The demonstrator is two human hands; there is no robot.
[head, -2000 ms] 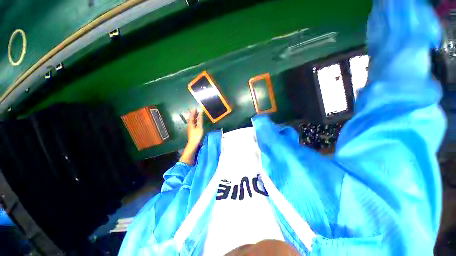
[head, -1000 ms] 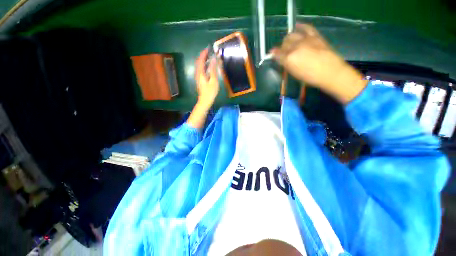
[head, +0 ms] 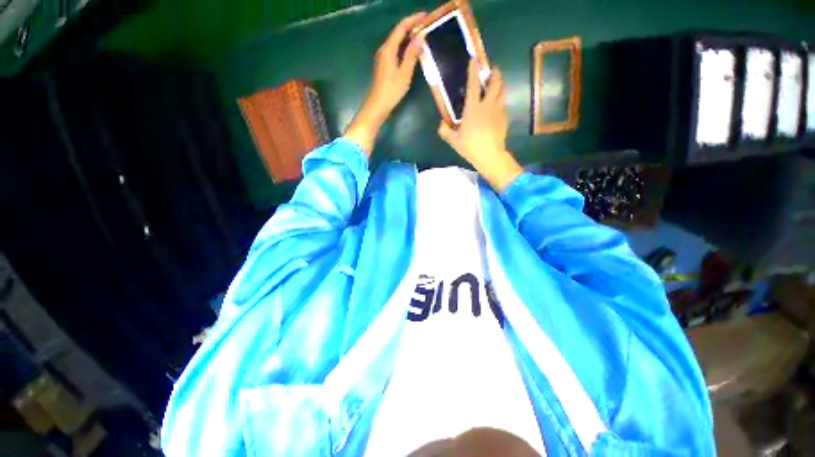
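Observation:
A dark glossy panel (head: 449, 61) with a white border (head: 432, 70) sits inside an orange-brown frame jig (head: 483, 46), over the green bench near the picture's top edge. My left hand (head: 393, 76) grips the jig's upper left corner. My right hand (head: 483, 116) grips the lower right part, with the thumb at the bottom end and the fingers along the right side, over the panel's edge. Both hands are bare. Whether the jig touches the bench cannot be told.
An empty orange frame (head: 575, 85) lies on the bench to the right. A stack of jigs (head: 280, 129) stands at the left. A black tray (head: 687, 98) holds several white-faced panels at the far right. A box of small dark parts (head: 657, 201) is below it. Black cloth (head: 116, 178) hangs left.
The white border, a blurred white strip at my right hand one second ago, now lies around the dark panel. My right hand has come left onto the jig. My left hand has moved to the jig's top corner.

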